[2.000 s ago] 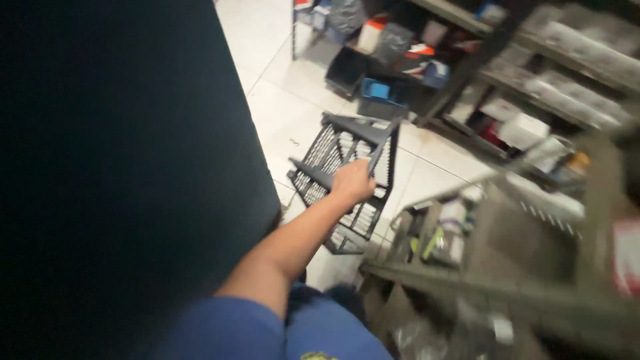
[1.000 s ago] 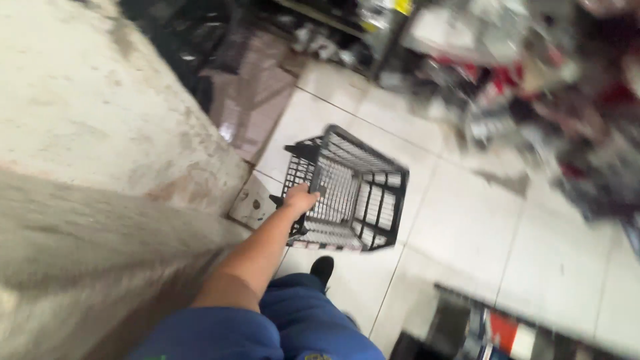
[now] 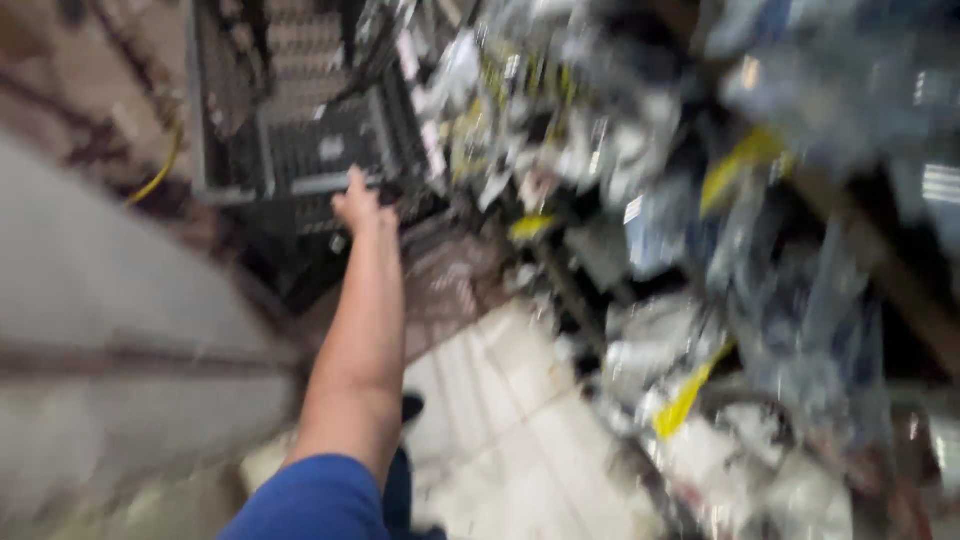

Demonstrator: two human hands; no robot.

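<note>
My left hand (image 3: 364, 206) reaches out from the lower left with one finger extended, and no object shows in its grip. Its fingertips are at the near edge of a black plastic slatted basket or crate (image 3: 322, 154), and blur hides whether they touch it. More black crate-like shapes lie behind and under that one, at the upper left. My right hand is out of view.
A pale wall or pillar (image 3: 127, 300) stands close on the left. Shelving on the right holds many clear plastic bags (image 3: 660, 337), some with yellow parts. White floor tiles (image 3: 495, 405) and a brown flat surface (image 3: 442, 277) lie below. A yellow cord (image 3: 161, 169) curves at the upper left.
Earlier my left hand gripped a black basket above the tiled floor; now its fingers are extended beside black crates. The view has swung a lot.
</note>
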